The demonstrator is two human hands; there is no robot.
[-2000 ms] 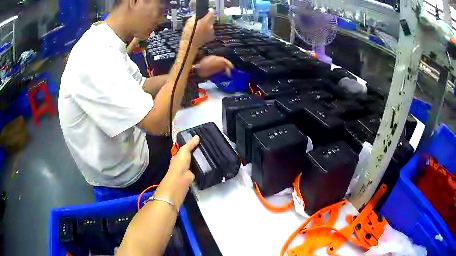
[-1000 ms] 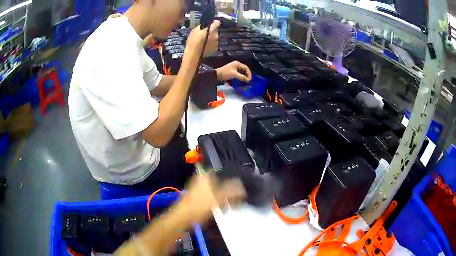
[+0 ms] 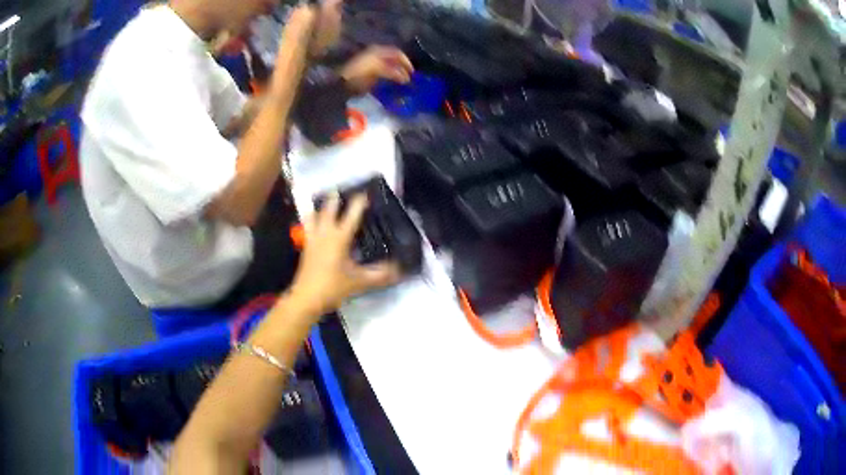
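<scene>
My left hand (image 3: 336, 258), with a thin bracelet at the wrist, lies on a black power bank (image 3: 401, 232) on the white table (image 3: 413, 371). Its fingers are spread over the unit's left side and its thumb is at the near end; the hand hides part of the unit. A bit of orange strap (image 3: 297, 235) shows left of my fingers. My right hand is not in view. The picture is slightly blurred.
Upright black units (image 3: 608, 269) stand to the right. Orange straps (image 3: 594, 408) and white wrap (image 3: 742, 431) lie at the lower right, by a metal post (image 3: 719, 209). Blue totes stand lower left (image 3: 339, 408) and right (image 3: 747, 348). A person (image 3: 153, 121) works at the upper left.
My left hand, blurred in front of the power bank one second ago, is now on it. The dark blur beside the hand is gone. The view has shifted, so the scene sits higher.
</scene>
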